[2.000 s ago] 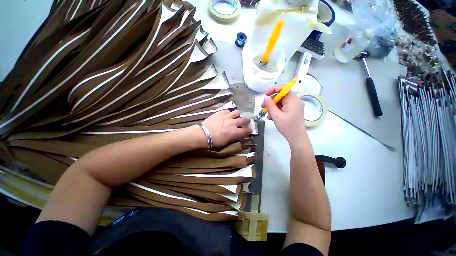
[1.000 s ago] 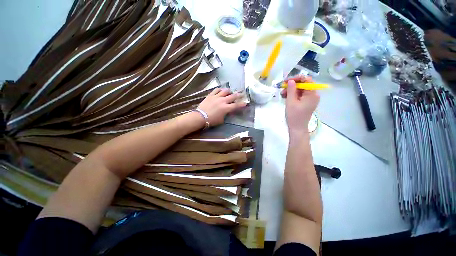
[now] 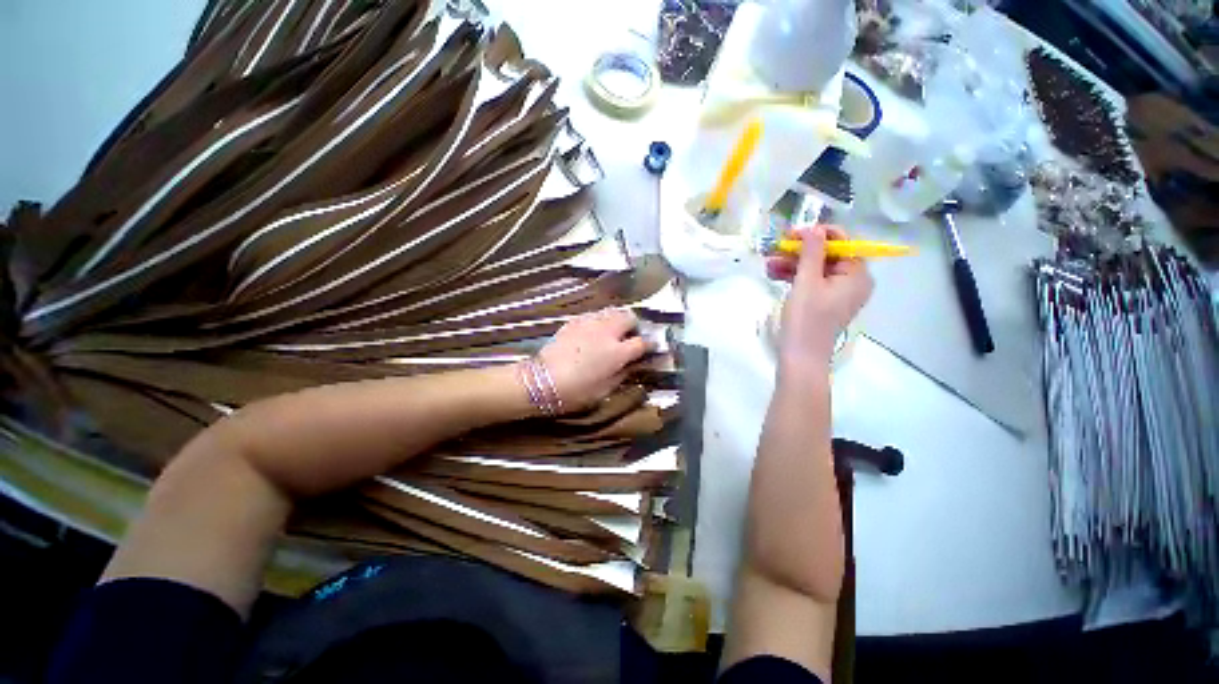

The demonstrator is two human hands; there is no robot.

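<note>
A large fanned bundle of brown straps [image 3: 267,314] with white lines covers the left of the table. Its pale strap ends [image 3: 618,531] lie along a dark grey board [image 3: 691,401]. My left hand [image 3: 596,358] rests on the straps near their ends, fingers bent; whether it grips one is hidden. My right hand [image 3: 818,287] holds a yellow glue brush [image 3: 856,249] level, its tip beside the rim of the white glue pot [image 3: 695,250]. A second yellow brush [image 3: 734,167] stands in the pot.
Behind are a tape roll [image 3: 622,83], a small blue spool [image 3: 656,156] and a white bottle [image 3: 802,40]. A black-handled tool [image 3: 969,287] lies right of the pot. A dark hammer head [image 3: 874,458] is by my right forearm. Grey-white strips [image 3: 1130,414] are stacked far right.
Since one second ago my left hand has moved down along the strap ends, towards me. My right hand with the brush has shifted slightly right; two seconds ago its tip was at the strap ends.
</note>
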